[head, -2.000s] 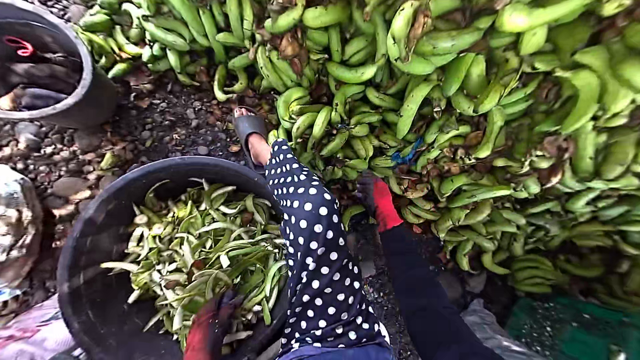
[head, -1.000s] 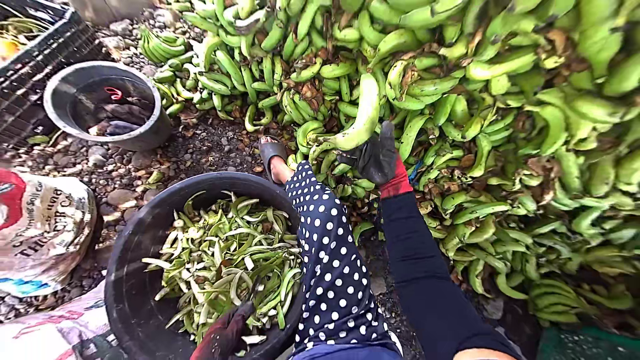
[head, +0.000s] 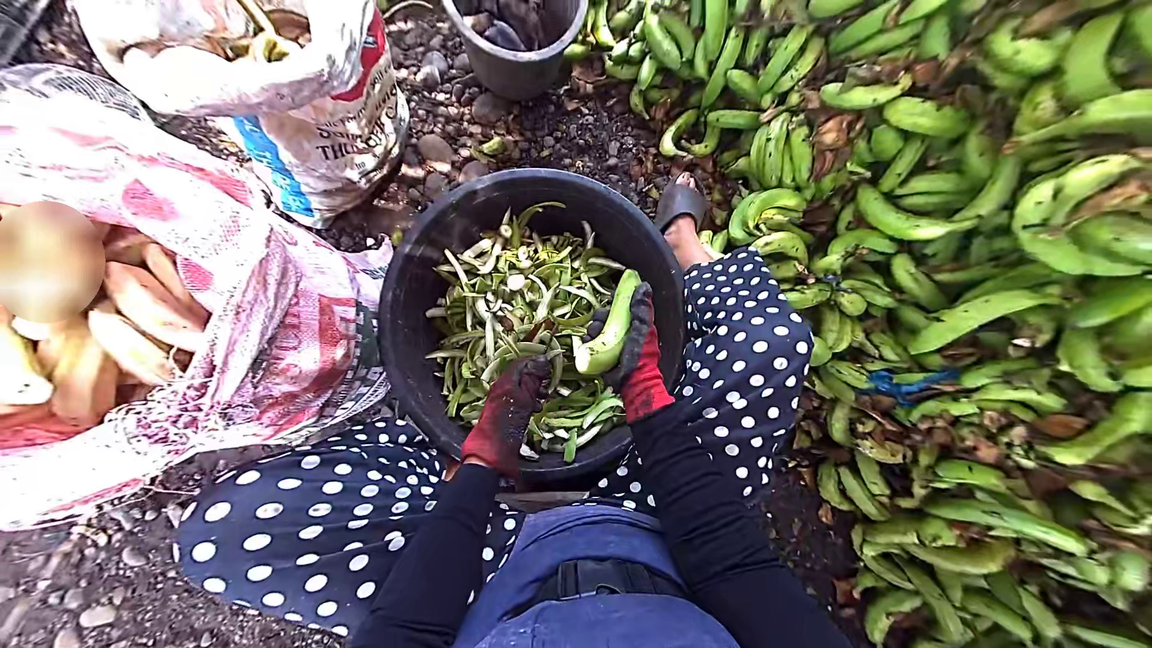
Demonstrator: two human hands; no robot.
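Green peels (head: 490, 315) lie in a large black tub (head: 416, 236) between my legs. My right hand (head: 641, 346), in a red and dark glove, is closed around a green plantain (head: 616, 322) above the tub's right side; one end of the fruit looks cut and pale. To its left, my left hand (head: 515, 405), gloved alike, is over the tub's near part with its fingers curled. Whether it holds a tool is hidden.
A heap of green plantains (head: 936, 315) spreads along the right. At left, an opened pink and white sack (head: 297, 315) holds peeled plantains (head: 144, 315). Behind stand a printed sack (head: 333, 135) and a grey bucket (head: 517, 67) on pebbly ground.
My right hand has moved from the heap to over the tub with the plantain. My left hand is now beside it. The view has shifted left.
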